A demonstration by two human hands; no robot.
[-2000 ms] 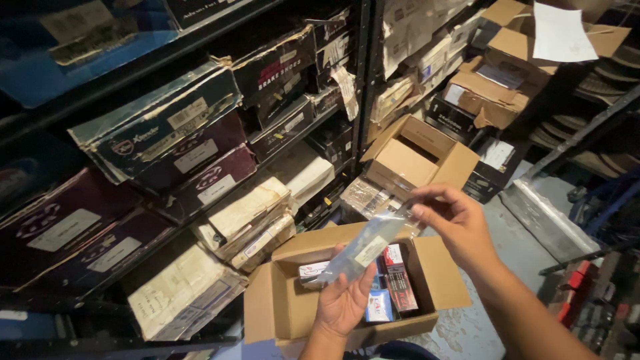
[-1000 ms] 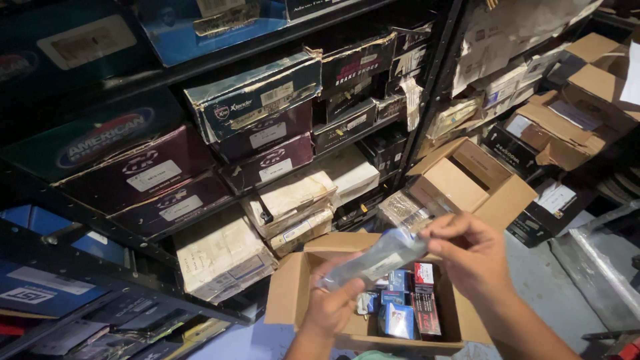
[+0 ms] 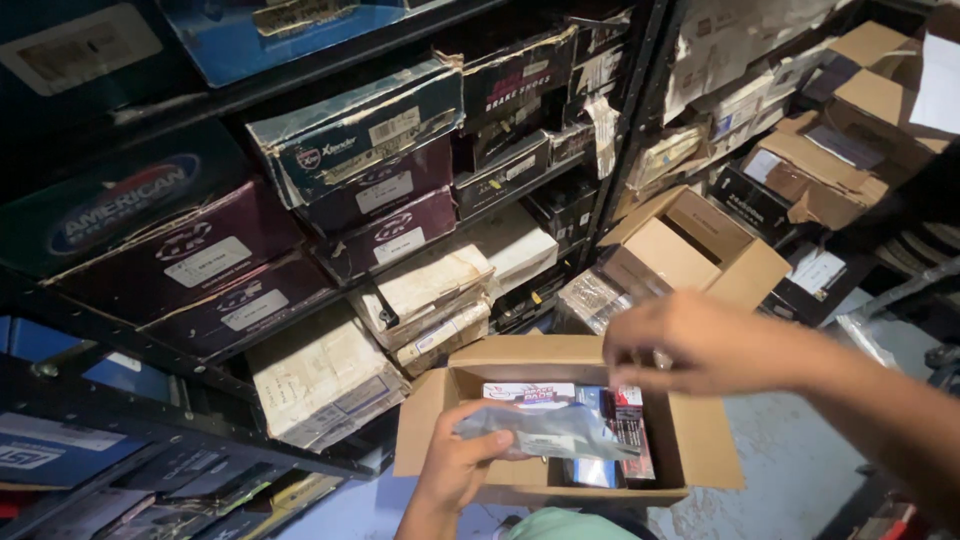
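My left hand (image 3: 469,457) holds a clear plastic bag (image 3: 551,431) with a white label, above an open cardboard box (image 3: 525,349). My right hand (image 3: 667,341), blurred by motion, is off the bag, over the box's right back corner; whether anything is between its fingers is unclear. Inside the box lie a white brake pads box (image 3: 529,392), blue and white boxes (image 3: 594,472) and red and black boxes (image 3: 636,450). The bag hides part of them.
Metal shelving (image 3: 202,367) with worn brake shoe boxes (image 3: 356,124) stands at the left. Behind the open box are another open cardboard box (image 3: 675,247) and a plastic-wrapped package (image 3: 592,300). More open cartons (image 3: 817,165) stand at the back right, above the blue-grey floor (image 3: 772,435).
My right hand has let go of the bag's end and moved up and away from it. My left hand still holds the bag, now lying flatter. The view has swung toward the left shelves.
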